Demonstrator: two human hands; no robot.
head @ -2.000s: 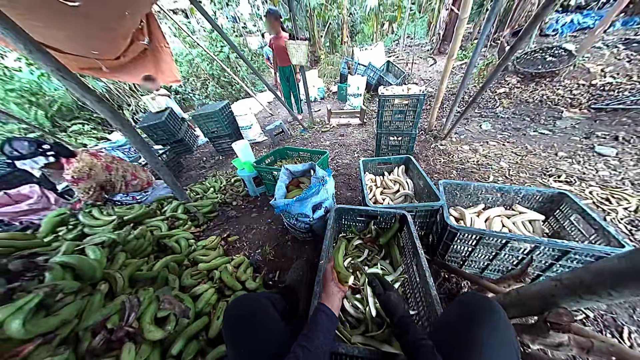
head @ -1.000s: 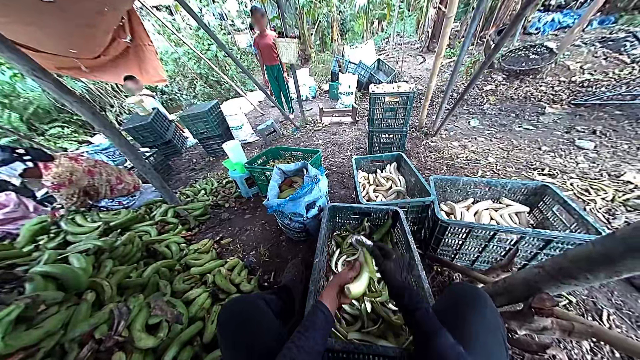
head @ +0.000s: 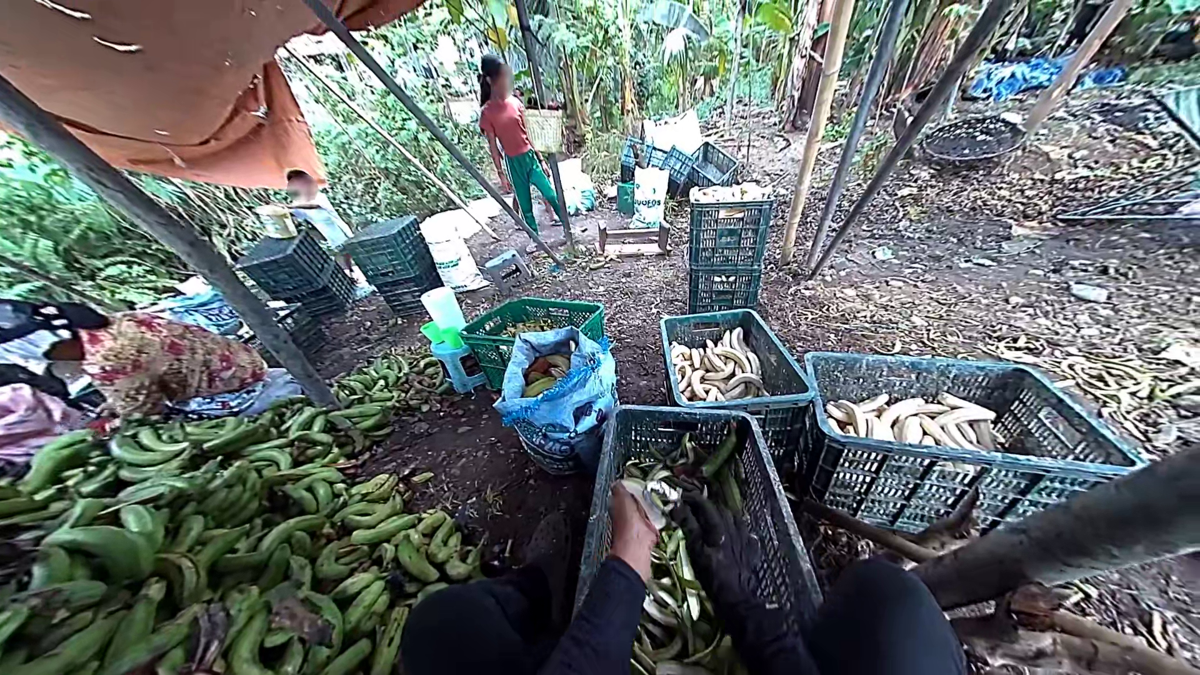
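Over the near black plastic crate (head: 776,506), which stands between my knees, my bare left hand (head: 635,530) holds a pale, partly peeled green banana (head: 656,497). My right hand (head: 717,539), in a dark glove, is close against the banana's right side; whether it grips a tool or the peel cannot be made out. Green bananas and peels (head: 680,586) lie in the crate below both hands. Peeled bananas fill part of a crate (head: 717,370) just beyond, and more (head: 909,422) lie in the wide crate at right.
A heap of green bananas (head: 234,534) covers the ground at left. A blue sack (head: 562,412) and a green crate (head: 534,314) stand ahead. Wooden poles (head: 1078,525) cross at right and left. One person (head: 511,141) stands farther back; others are at left.
The banana in my left hand was green and yellowish a second ago; a pale one now shows there. The standing person at the back has turned.
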